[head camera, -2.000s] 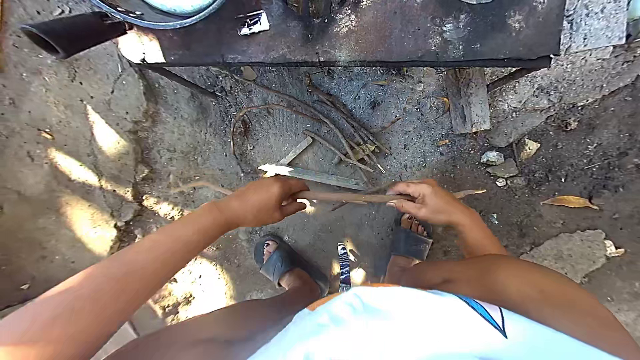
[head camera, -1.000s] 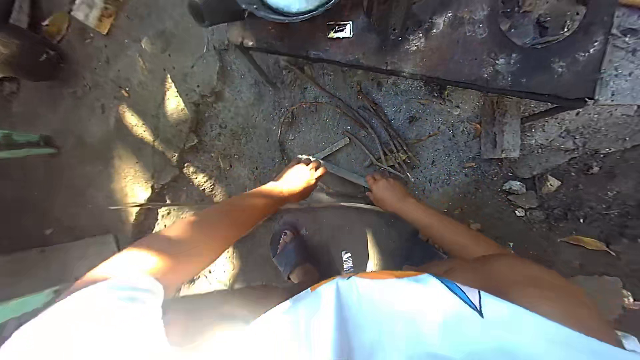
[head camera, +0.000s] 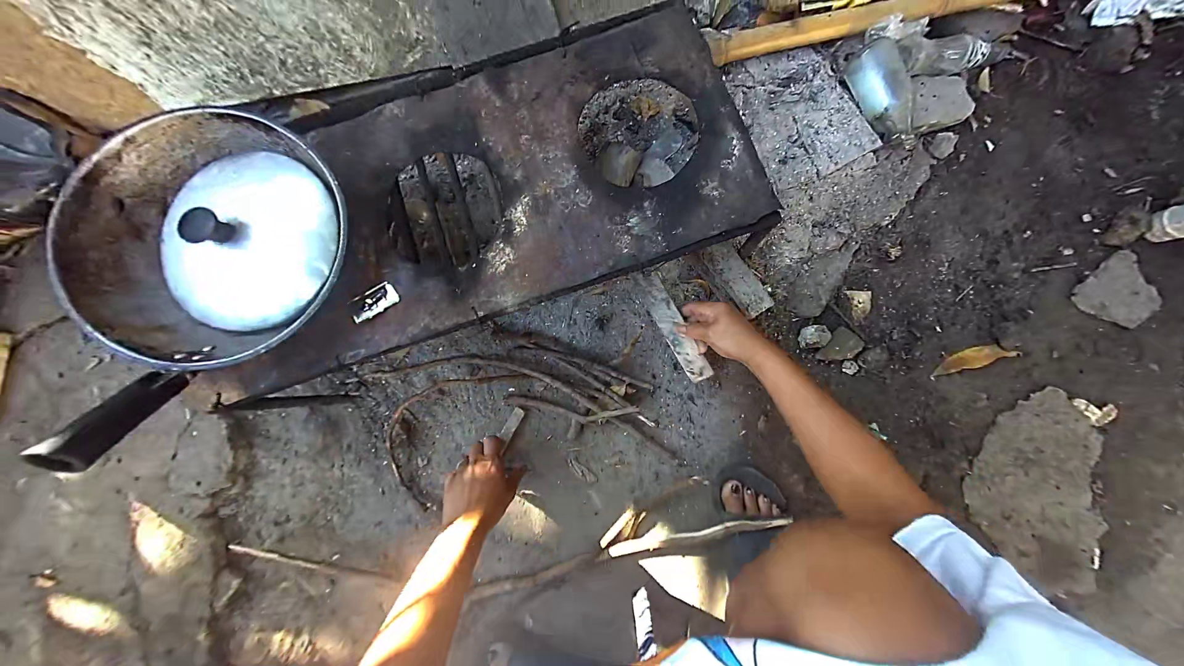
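My right hand (head camera: 721, 330) grips a flat grey strip of wood (head camera: 677, 333) near its lower end; the strip's far end lies by the front edge of the metal stove top. Low over the ground, my left hand (head camera: 481, 483) has its fingers on a short flat wood piece (head camera: 511, 425), mostly hidden under them. Between the hands lies a bundle of thin dry branches (head camera: 573, 379). A long thin stick (head camera: 527, 581) rests on the ground near my feet.
The sooty metal stove top (head camera: 546, 231) has round openings and carries a large pan (head camera: 55, 240) with a metal lid (head camera: 250, 240) inside. The pan's black handle (head camera: 106, 421) juts toward the left front. Stones (head camera: 840, 344), a concrete slab (head camera: 1036, 490) and a plastic bottle (head camera: 879, 88) lie at the right.
The hands have moved apart, the right one to the stove's front edge. The long stick, held in both hands two seconds ago, is on the ground. The view has shifted toward the stove.
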